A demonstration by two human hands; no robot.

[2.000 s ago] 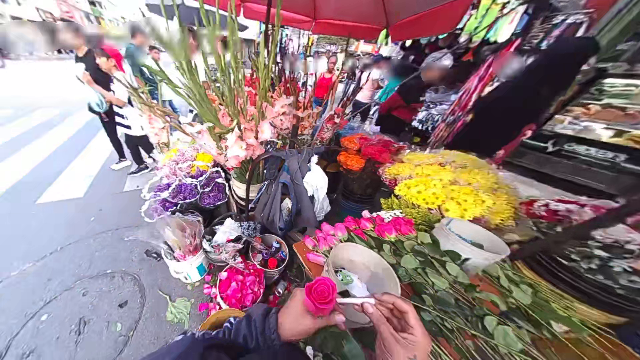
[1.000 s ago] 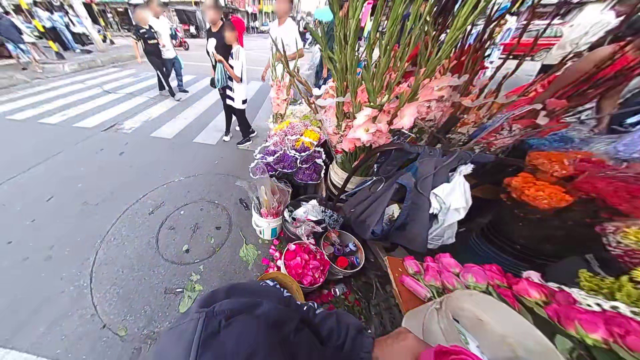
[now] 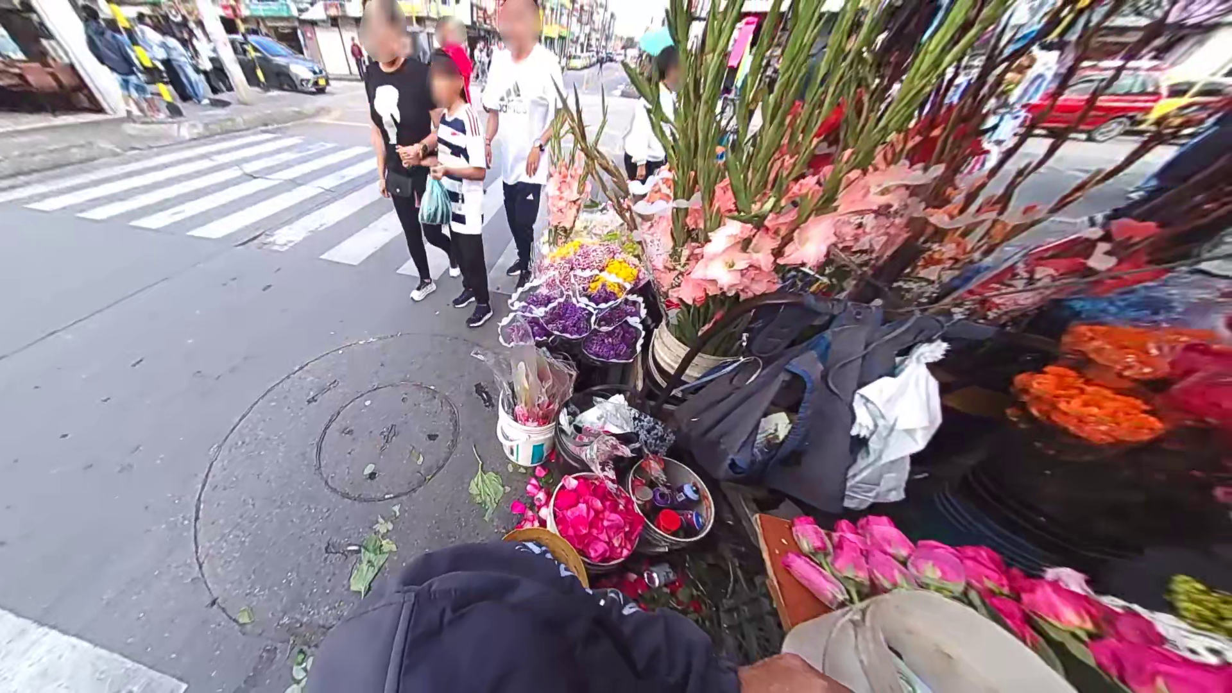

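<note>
Only the back of my left hand (image 3: 791, 676) shows at the bottom edge, beyond a dark sleeve; its fingers are cut off, so what it holds is hidden. Close to it, on the right, is a pale plastic bucket (image 3: 962, 640). Pink roses (image 3: 938, 566) lie behind the bucket, beside a reddish-brown board (image 3: 784, 577). My right hand is out of the picture. Left of the board stand a bucket of pink petals (image 3: 597, 520) and a bucket holding several spray cans (image 3: 707, 525).
A white bucket with wrapped stems (image 3: 526, 438), purple flower bunches (image 3: 587, 313), pink gladioli (image 3: 731, 260) and a dark backpack (image 3: 789, 414) stand ahead. Orange flowers (image 3: 1088, 404) are at the right. Several people walk by the crosswalk (image 3: 289, 183) at the upper left.
The view has swung left toward the street. Two seconds ago both hands showed, with a pink rose and a white object at the fingers; now only part of my left hand shows. The walkers have come nearer.
</note>
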